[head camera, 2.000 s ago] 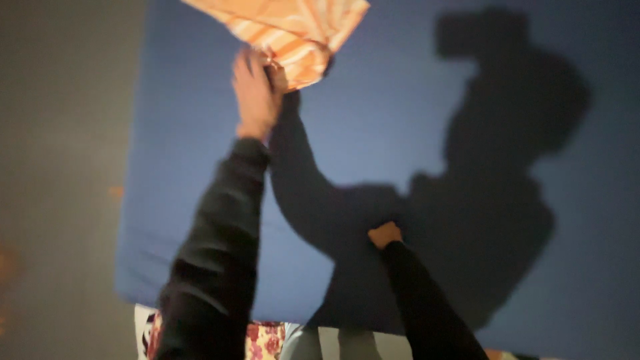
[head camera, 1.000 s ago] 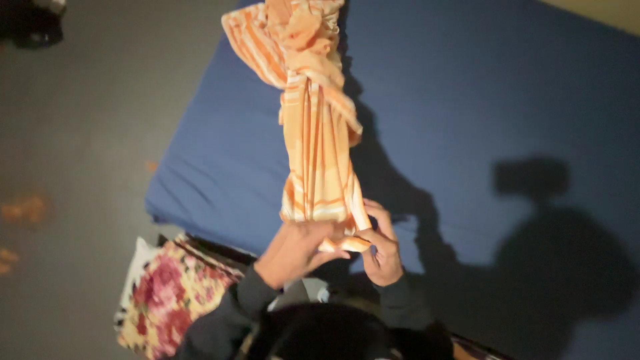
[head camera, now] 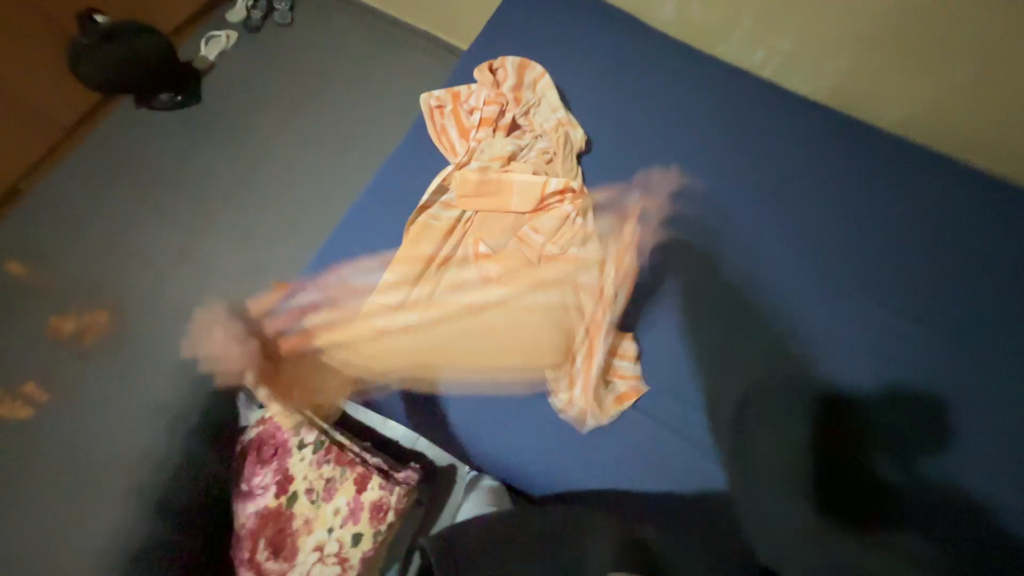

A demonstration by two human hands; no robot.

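An orange and white striped garment (head camera: 496, 312) lies spread and partly lifted over a blue-covered bed or mattress (head camera: 840, 320). Its far end is bunched up, while the near part stretches sideways between my hands, blurred by motion. My left hand (head camera: 228, 344) grips the cloth at the left, beyond the edge of the blue surface. At the right, my right hand (head camera: 660, 196) holds another part of the cloth up, with a loose striped corner hanging below it. The fingers of both hands are blurred.
Floral fabric (head camera: 312, 496) is at the lower left, beside the blue surface. A black bag (head camera: 132, 64) and white flip-flops (head camera: 218, 44) are on the grey floor at the upper left. A pale wall (head camera: 880, 72) borders the far right side.
My hands were close together at the garment's near end; now they are wide apart and the cloth is spread between them. The view has shifted, showing more floor and wall.
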